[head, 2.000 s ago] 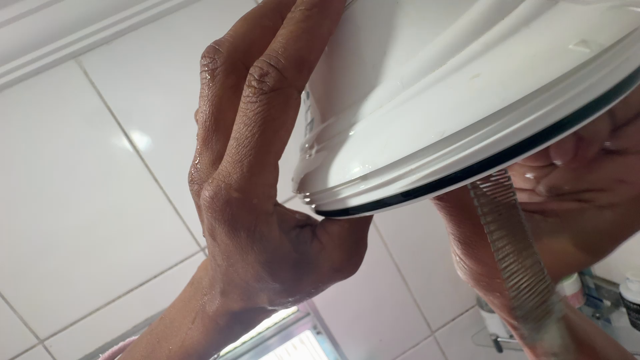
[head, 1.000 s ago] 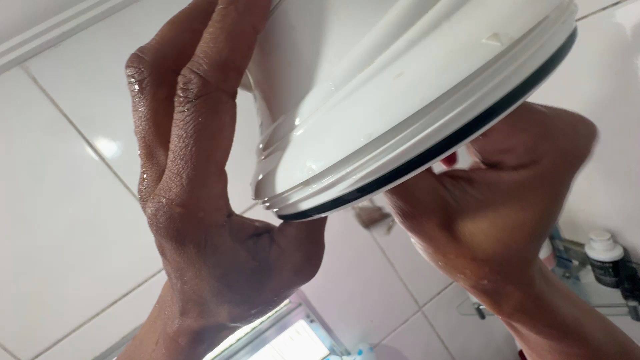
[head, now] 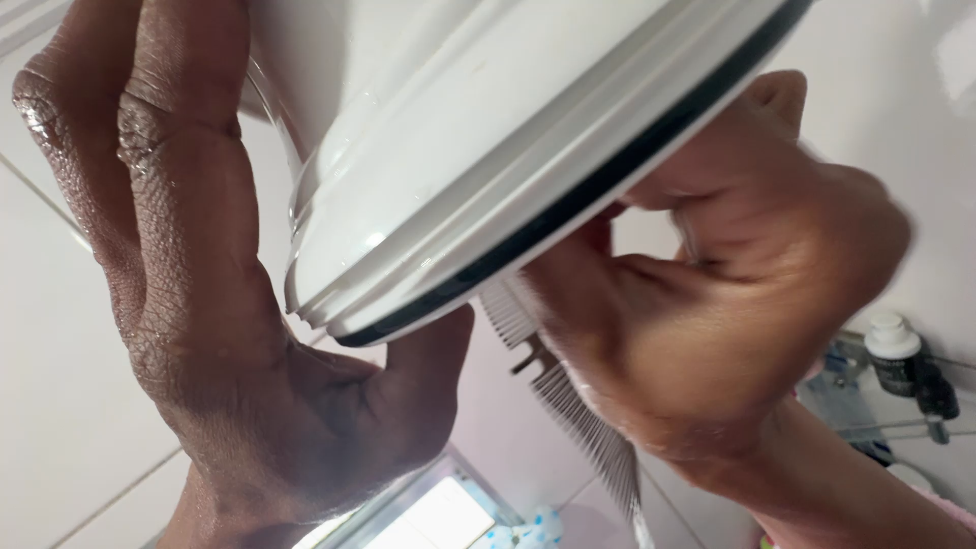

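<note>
A glossy white rounded housing (head: 457, 152) with a dark band along its rim fills the upper middle of the view. My left hand (head: 221, 305) grips its left end, with wet fingers along the side and the thumb under the rim. Below the rim on the right, my right hand (head: 709, 305) is curled and slightly blurred. A comb (head: 587, 412) with fine teeth hangs down beside that hand, its upper end partly hidden behind the fingers. Whatever the right fingertips touch behind the rim is hidden.
Pale wall tiles (head: 69, 343) stand behind. At the lower right, a glass shelf (head: 884, 431) bears a white-capped bottle (head: 892, 354) and other small items. A bright window (head: 435, 518) shows at the bottom, beside a blue-spotted item (head: 534, 530).
The comb, seen below the rim two seconds ago and hidden one second ago, shows again beside my right hand. My left hand keeps its hold on the housing. The view has shifted.
</note>
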